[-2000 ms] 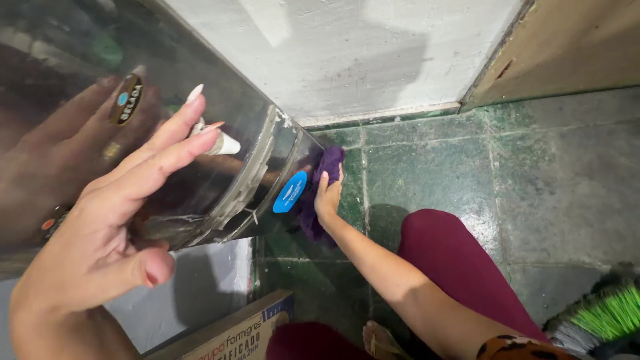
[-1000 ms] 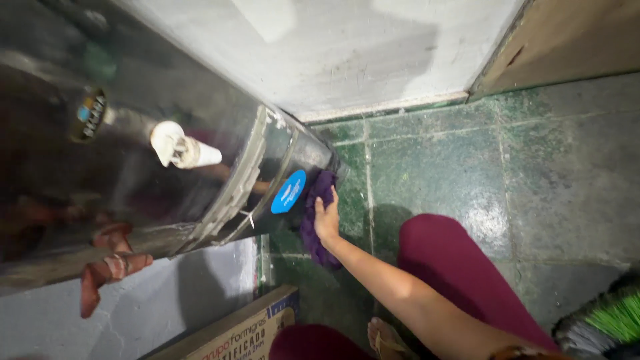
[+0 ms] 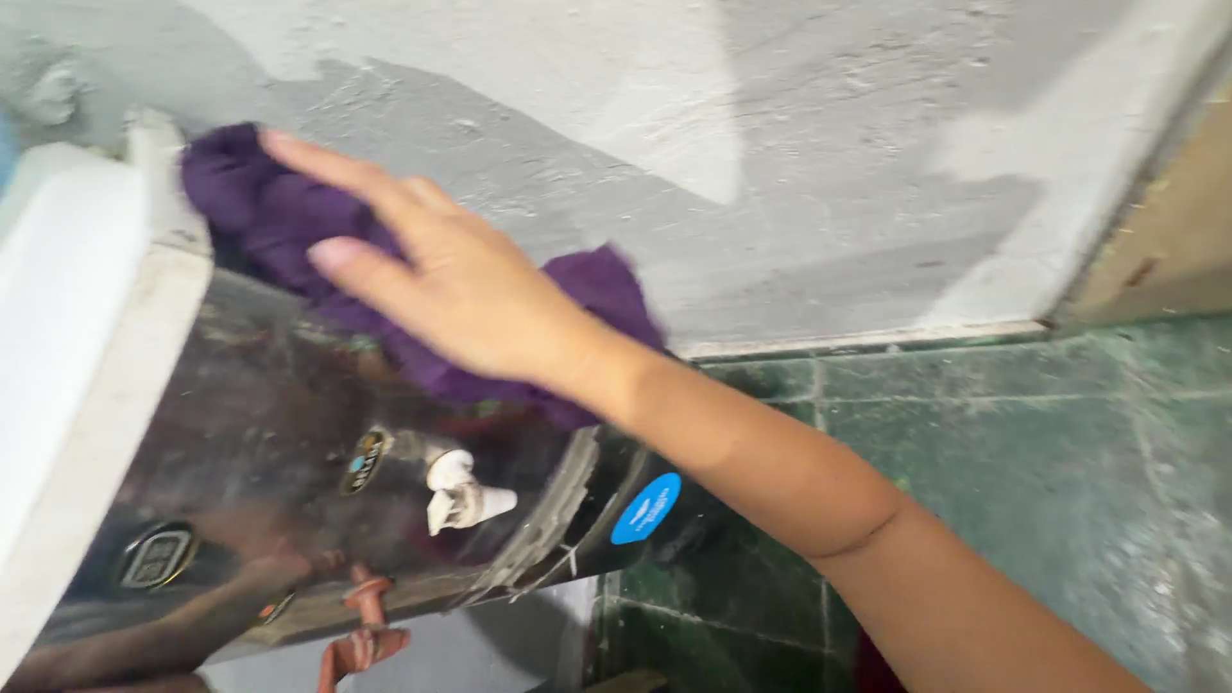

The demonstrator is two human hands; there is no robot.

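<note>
My right hand (image 3: 462, 289) holds a bunched purple cloth (image 3: 289, 217) with the fingers spread over it. The cloth lies along the upper side edge of a glossy dark water dispenser (image 3: 289, 385), close to the white wall, and trails back under my wrist. On the dispenser's front are a white plastic tap (image 3: 467, 496), a reddish-brown tap (image 3: 366, 616), small oval badges and a blue sticker (image 3: 646, 508). A pale rim (image 3: 106, 423) borders its top. My left hand is out of view; an arm's reflection shows in the lower left of the panel.
A rough white wall (image 3: 818, 192) stands behind the dispenser and meets a green tiled floor (image 3: 982, 481). At the right edge is a tan panel (image 3: 1174, 221). Worn grey tape-like strips (image 3: 553, 510) cross the dispenser near the blue sticker.
My right hand and the cloth have moved from beside the blue sticker up to the dispenser's pale rim. My left hand, seen two seconds ago, has left the view. The view has shifted toward the rim.
</note>
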